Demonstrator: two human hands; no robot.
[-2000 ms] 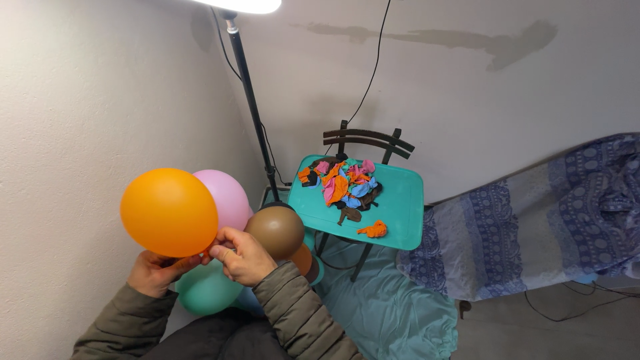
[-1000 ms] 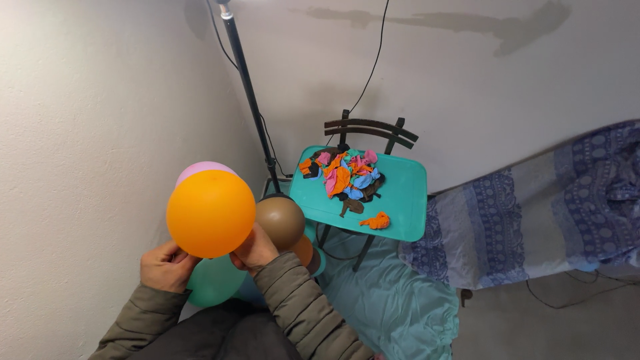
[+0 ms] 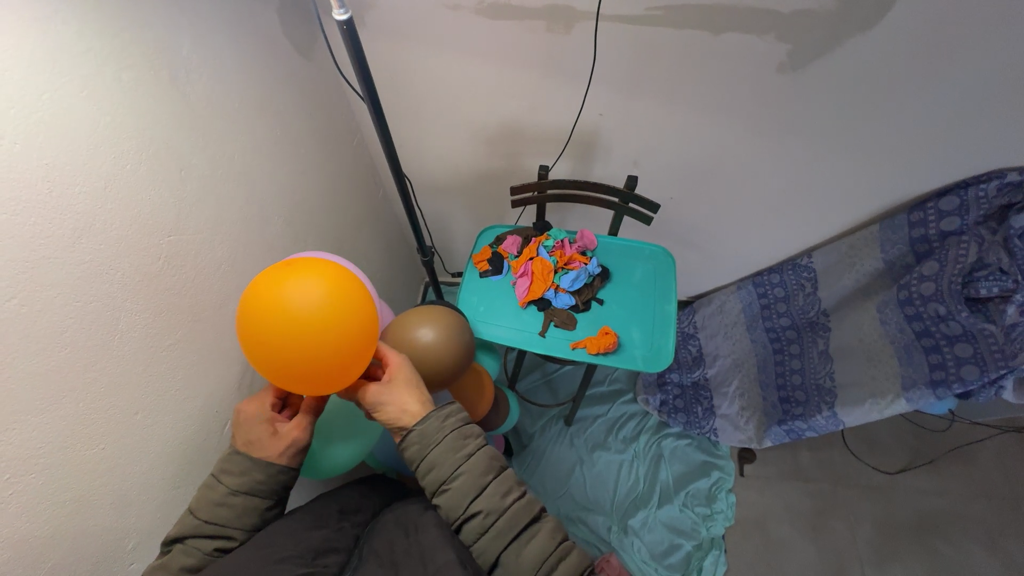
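An inflated orange balloon (image 3: 308, 326) is between my hands, its lower end at my fingers. My left hand (image 3: 274, 422) has its fingers closed at the balloon's underside. My right hand (image 3: 390, 390) pinches near its lower right edge; the neck is hidden. Behind the orange balloon shows part of a pink balloon (image 3: 364, 278). A brown balloon (image 3: 430, 346) is right of my right hand, and a green balloon (image 3: 340, 436) lies below and between my hands. Several more inflated balloons cluster behind my right wrist. Uninflated balloons (image 3: 538, 272) lie heaped on a teal tray (image 3: 640, 320), with one orange one (image 3: 598, 342) apart.
The tray rests on a dark chair (image 3: 584, 192) by the wall. A black lamp pole (image 3: 384, 136) rises left of it, with cables nearby. Teal fabric (image 3: 624, 472) spreads below the chair. Blue patterned cloth (image 3: 800, 344) drapes at the right, and cables (image 3: 896, 464) trail beneath it.
The orange balloon went right between the first two frames and is now farther left again, still at my hands. My right hand has come back into fuller view from behind it.
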